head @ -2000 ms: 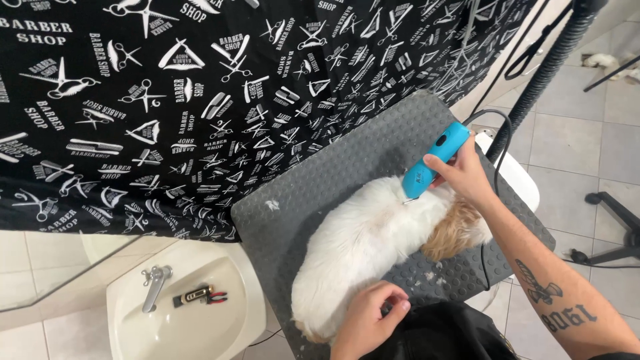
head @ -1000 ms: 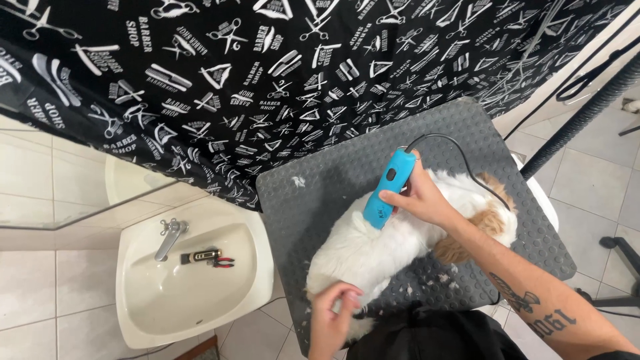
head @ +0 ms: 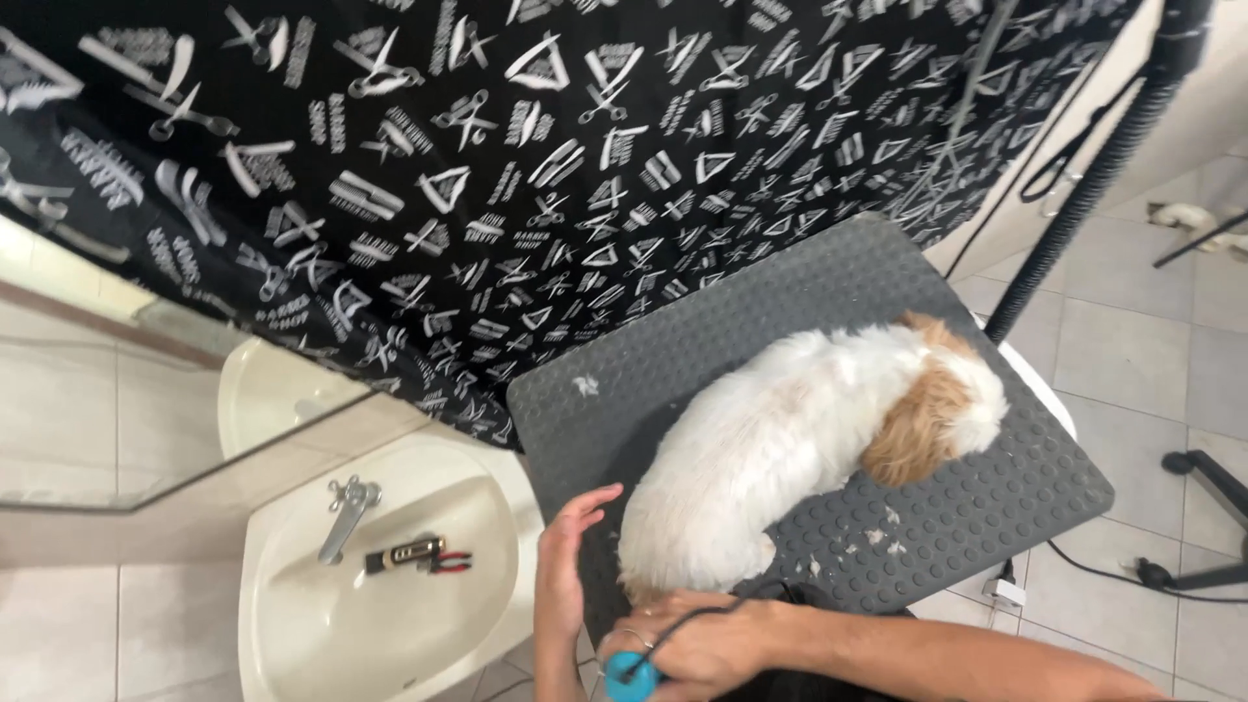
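Observation:
A white dog with tan ears point(head: 751, 439) stands on a grey rubber-topped grooming table point(head: 682, 351), its head toward the right. At the dog's rear, low in the head view, my right hand point(head: 682, 639) is closed around blue corded hair clippers point(head: 631, 675); their black cord loops over the hand, and their blade end is hidden. My left hand point(head: 570, 546) is raised just left of the dog's hindquarters, fingers apart and holding nothing. Small tufts of cut hair point(head: 876, 536) lie on the mat beside the dog.
Left of the table is a white washbasin point(head: 390, 624) with a metal tap point(head: 348, 517), holding black-and-gold clippers point(head: 405, 554) and red-handled nail clippers point(head: 451, 562). A black patterned curtain point(head: 546, 195) hangs behind the table. A black ribbed hose point(head: 1082, 185) runs down at the right.
My right hand has brought the blue clippers from the dog's back down to its rear end. My left hand has come away from the dog's hindquarters to its left side.

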